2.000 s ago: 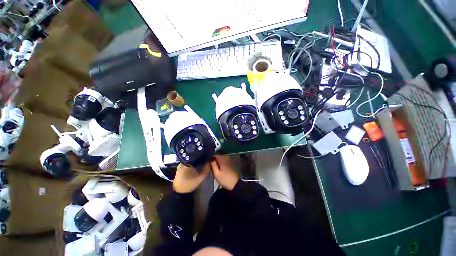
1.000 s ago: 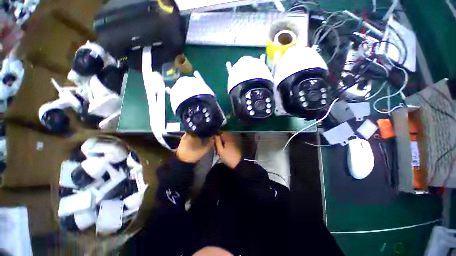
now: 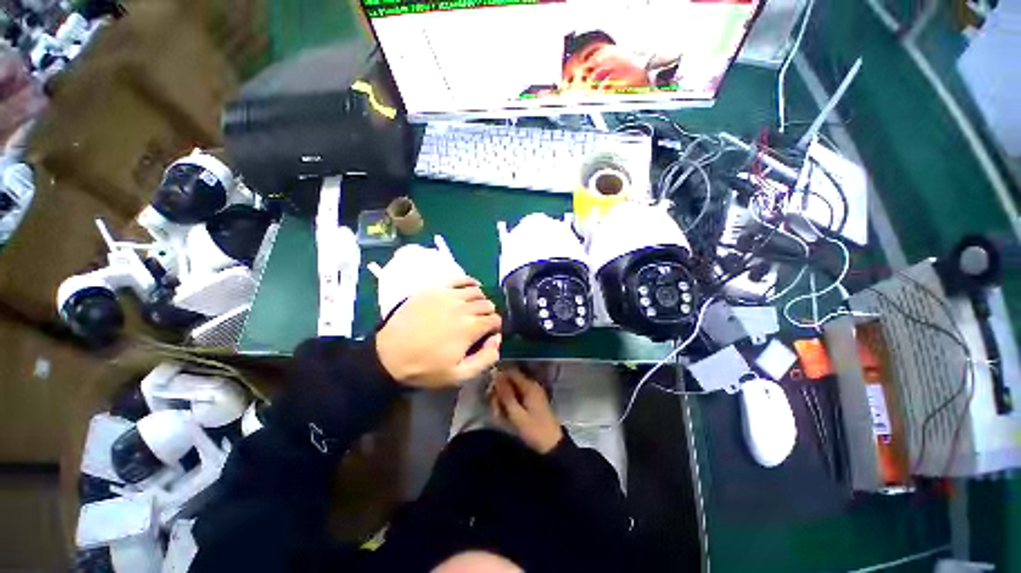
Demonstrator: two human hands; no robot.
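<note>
Three white dome cameras stand in a row along the bench's front edge. My left hand (image 3: 440, 336) lies over the front of the left camera (image 3: 417, 274) and hides its black ball; its fingers are curled, and its exact hold is hidden. The middle camera (image 3: 546, 280) and the right camera (image 3: 647, 272) face me with their LED rings showing. My right hand (image 3: 524, 405) is below the bench edge over my lap, with fingers bent near a thin white cord; I cannot tell if it holds something.
A monitor (image 3: 560, 56) shows a picture with a face. A keyboard (image 3: 526, 155), tape roll (image 3: 606, 185) and black case (image 3: 319, 140) lie behind the cameras. Tangled wires, a white mouse (image 3: 768, 422) and an open carton (image 3: 856, 409) are right. Cartons of cameras (image 3: 185, 397) are left.
My left hand has risen from below the bench edge onto the left camera's front. My right hand stays low, apart from it. The view has tilted, and the monitor now shows a picture.
</note>
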